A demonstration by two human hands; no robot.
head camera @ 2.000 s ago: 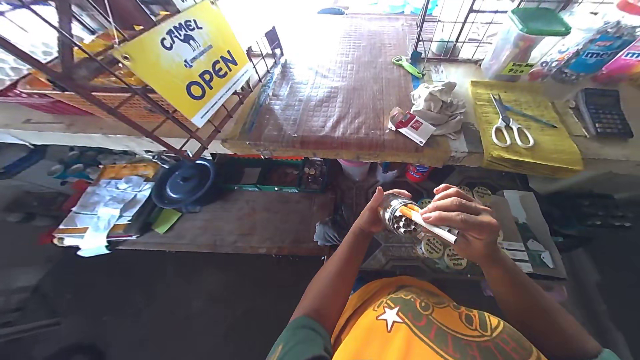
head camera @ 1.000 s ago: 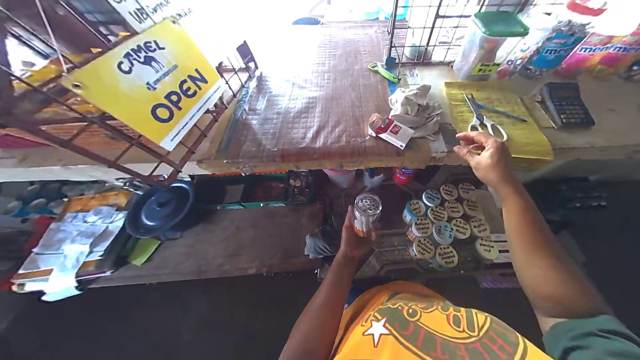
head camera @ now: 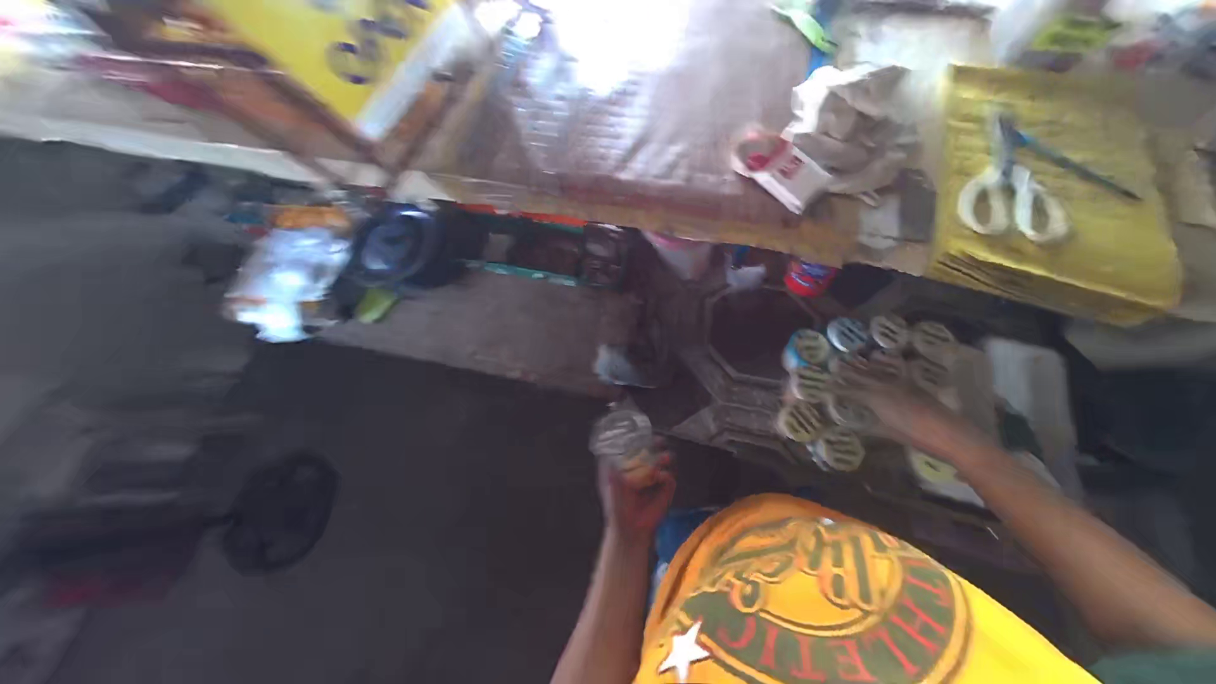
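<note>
My left hand (head camera: 638, 484) is closed around a small clear jar (head camera: 621, 433), held upright over the dark floor below the counter. My right hand (head camera: 869, 389) is blurred and reaches over a cluster of round-lidded jars (head camera: 801, 420) on the lower shelf at right; whether it grips one of them cannot be told. Above, on the counter, lie a red and white cigarette pack (head camera: 790, 176) and a crumpled cloth or paper (head camera: 855, 128). White-handled scissors (head camera: 1009, 195) and a pen (head camera: 1073, 163) rest on a yellow pad or folded covering (head camera: 1107, 252).
The counter's front edge (head camera: 684, 214) runs above both hands. Beneath it, a dark round pan or lid (head camera: 394, 245) sits by plastic-wrapped papers (head camera: 290, 271), and a red container (head camera: 809, 276) stands above the jars. A yellow sign (head camera: 328, 47) hangs at upper left.
Two seconds ago both hands were together at the jar, the right holding white sticks. The right hand then moved to near the scissors and is now down over the lidded jars. The view has shifted.
</note>
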